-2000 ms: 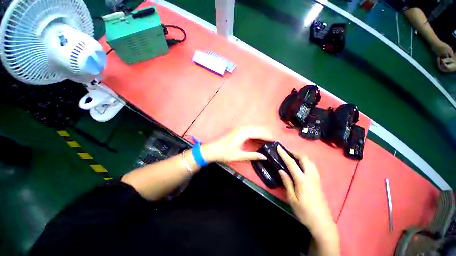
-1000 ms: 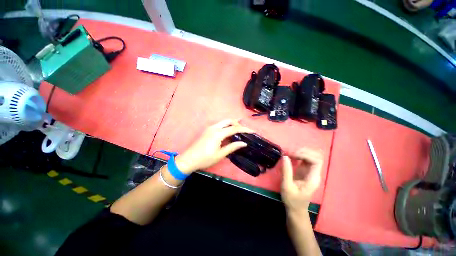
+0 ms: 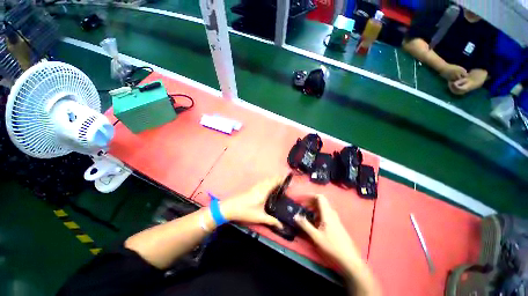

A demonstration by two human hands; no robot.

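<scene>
A black camcorder body (image 3: 285, 209) is held just above the near edge of the red mat, with a thin dark flap standing up from its upper side. My left hand (image 3: 255, 202), with a blue wrist strap, grips its left side. My right hand (image 3: 327, 225) touches its right side with thumb and fingers; whether a small part is between the fingertips cannot be told. Two more black camcorders, the left one (image 3: 305, 153) and the right one (image 3: 347, 166), lie behind on the mat, each with a flatter black unit at its right.
A white desk fan (image 3: 55, 110) and a green box (image 3: 143, 108) are at the left. A small white box (image 3: 217, 124) lies behind. A thin silver stick (image 3: 421, 241) and an olive-grey appliance (image 3: 472, 280) are at the right. A person (image 3: 457, 52) sits beyond the green conveyor (image 3: 260, 75).
The view has tilted up, showing the conveyor and a person. The held camcorder now has a flap standing up. My right hand has come back onto it from the right.
</scene>
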